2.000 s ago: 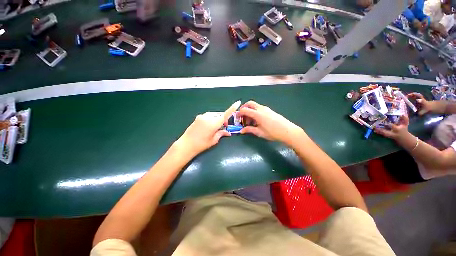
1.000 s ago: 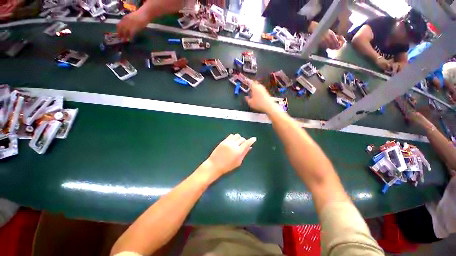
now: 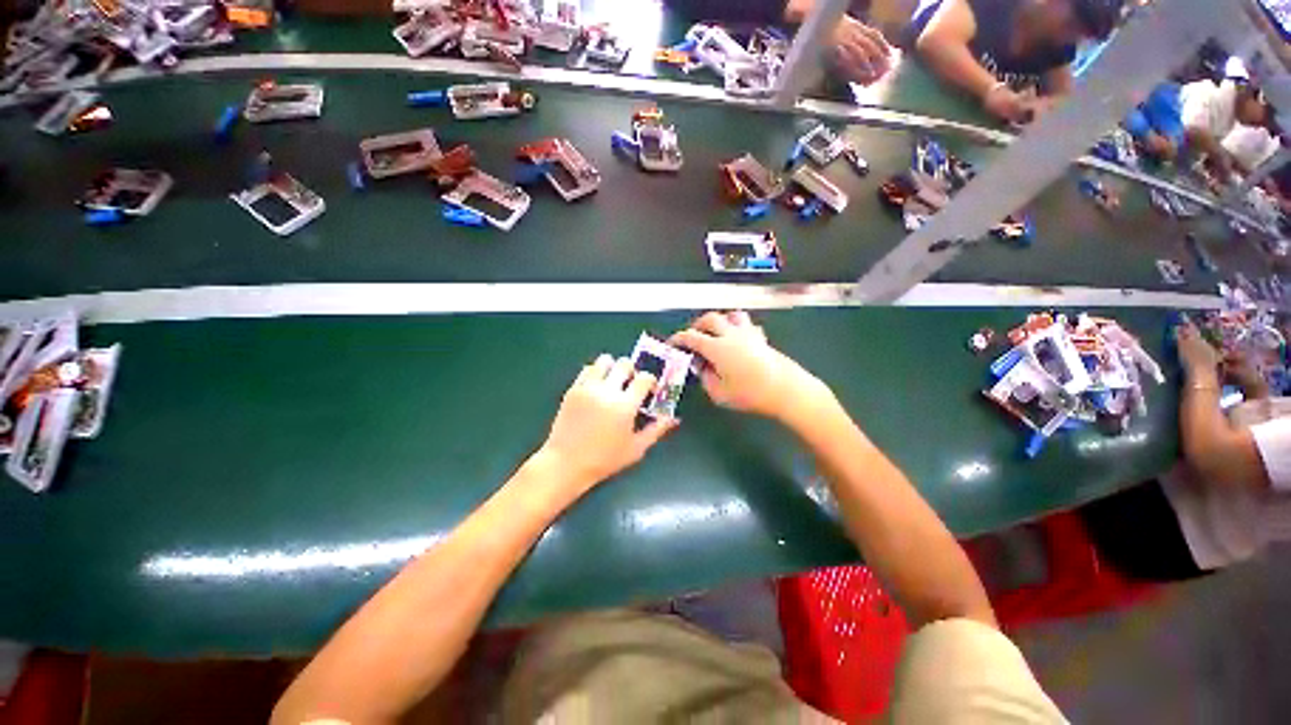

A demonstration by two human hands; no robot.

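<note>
A white housing frame [image 3: 663, 377] with a dark window and small parts inside is between my two hands, just above or on the glossy green surface [image 3: 354, 425]. My left hand [image 3: 605, 417] grips its left and lower side, with fingers over the window. My right hand [image 3: 741, 364] touches its upper right corner with the fingertips. Whether the right fingers hold a wire or small part is too small to tell. No blue cell shows clearly at this frame.
A pale rail [image 3: 425, 298] separates the belt [image 3: 566, 241], which carries several units with blue cells. Unit piles lie left [image 3: 54, 397] and right [image 3: 1072, 371]. A slanted post [image 3: 991, 156] stands right of centre. Other workers sit across and at right. A red basket [image 3: 850, 637] is below.
My right hand has come back from the belt to the near surface. Both hands are now at a white frame. A unit with a blue cell lies on the belt just beyond the rail.
</note>
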